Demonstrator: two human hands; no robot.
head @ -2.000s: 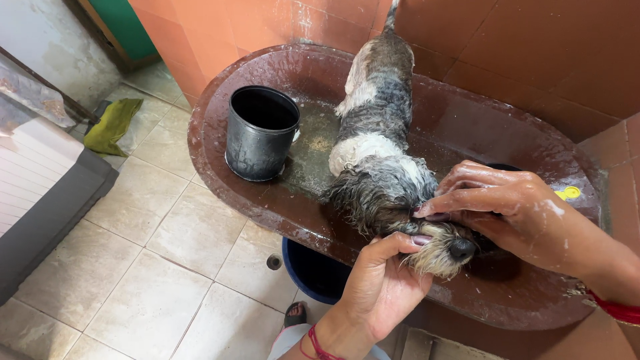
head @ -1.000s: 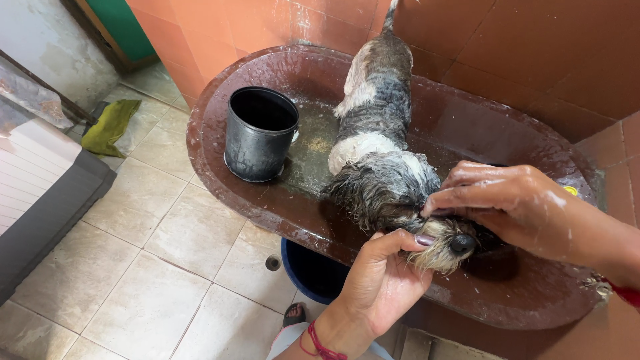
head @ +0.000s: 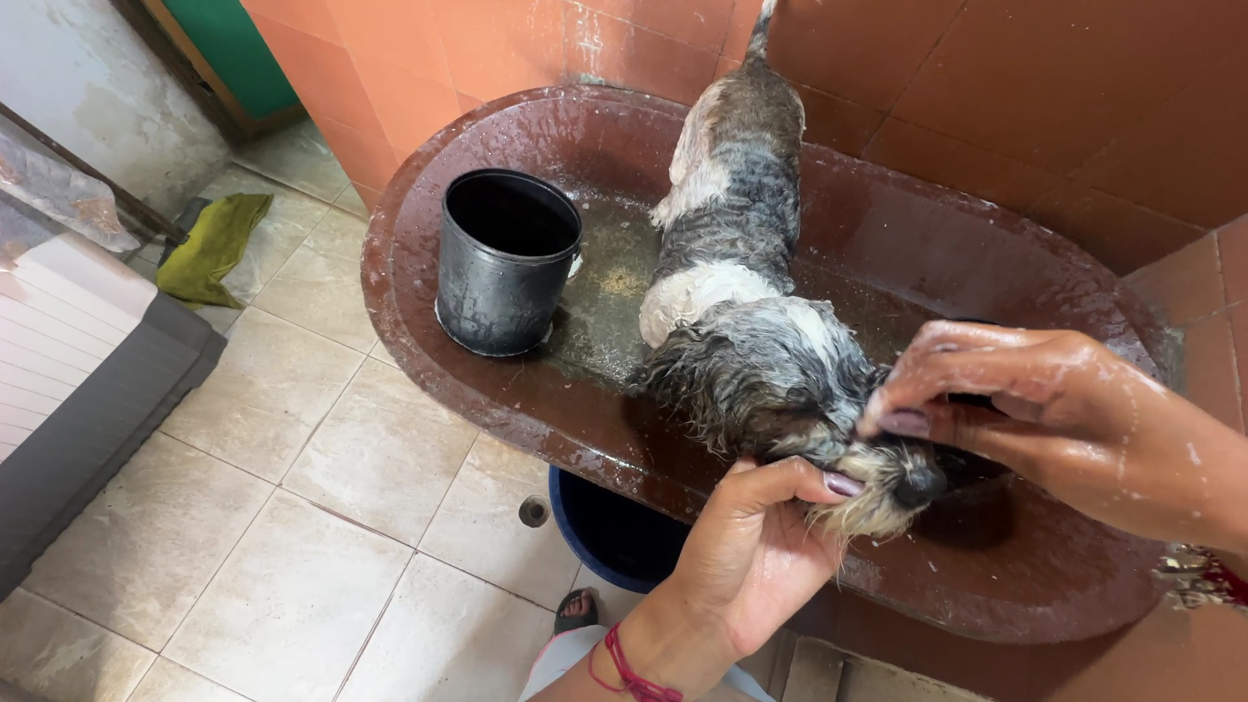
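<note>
A wet dog (head: 741,244) with grey, white and brown fur stands in a reddish-brown oval basin (head: 468,409), its head low at the near rim. My left hand (head: 756,556) holds the dog's muzzle from below, thumb along its side near the mouth. Traces of lather cover my right hand (head: 1033,419), whose thumb and fingertips are pinched together on the fur between the dog's eye and nose. Whether a bit of fur is caught between those fingertips cannot be seen. A black plastic pot (head: 507,263) stands upright in the basin, left of the dog.
Orange-brown tiled walls (head: 1053,107) border the basin's far side. Below its near edge is a dark blue bucket (head: 619,531). On the tiled floor (head: 292,585) lie a yellow-green cloth (head: 213,249) and, at the left, a grey and white object (head: 88,361). My sandaled foot (head: 576,609) shows below.
My right hand has shifted slightly over the dog's face, its fingers drawn closer together near the eye. My left hand stays at the muzzle. The pot has not moved.
</note>
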